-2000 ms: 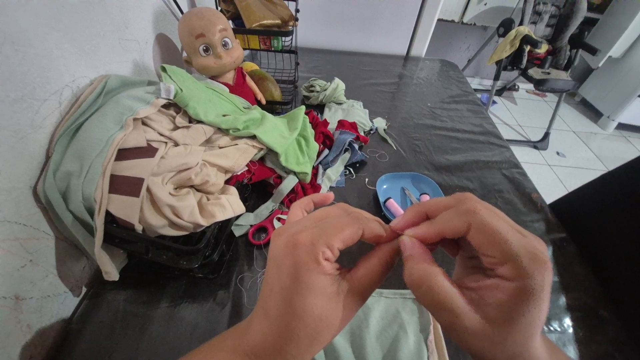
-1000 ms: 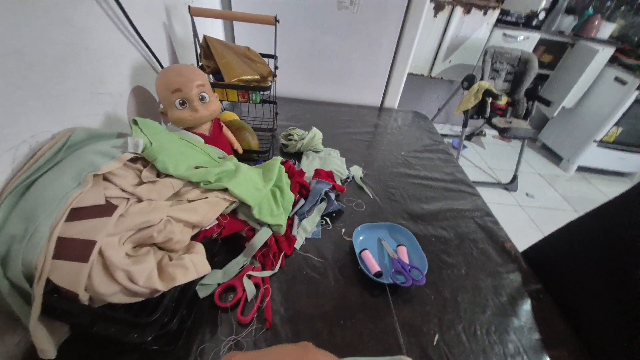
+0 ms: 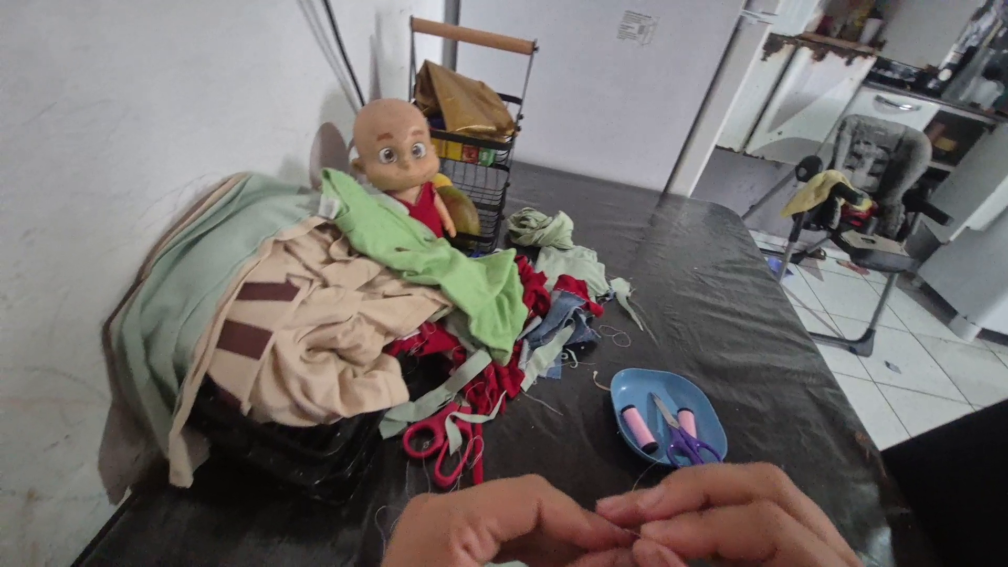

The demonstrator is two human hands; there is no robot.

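Low in the head view, my left hand (image 3: 492, 524) and my right hand (image 3: 736, 512) meet at the fingertips, pinching something thin and dark, possibly thread or a needle, too small to tell. A sliver of pale green cloth shows beneath my left hand. Just beyond my right hand is a blue plastic dish (image 3: 713, 421) holding pink thread spools (image 3: 639, 429) and small purple-handled scissors (image 3: 683, 441). Red-handled scissors (image 3: 425, 435) lie past my left hand, partly under fabric strips (image 3: 457, 386), with loose threads around them.
On the left, a black plastic basket (image 3: 315, 465) bears beige and green garments (image 3: 339, 346). Behind it stand a bald doll (image 3: 394, 150) and a black wire rack (image 3: 480, 189). Fabric scraps (image 3: 563, 264) lie on the black-covered table (image 3: 709, 315). A high chair (image 3: 874, 189) stands beyond on the tiled floor.
A second ago only part of one hand showed at the bottom edge; now both hands are in view, fingertips together, lower in the frame than two seconds ago. The view has shifted.
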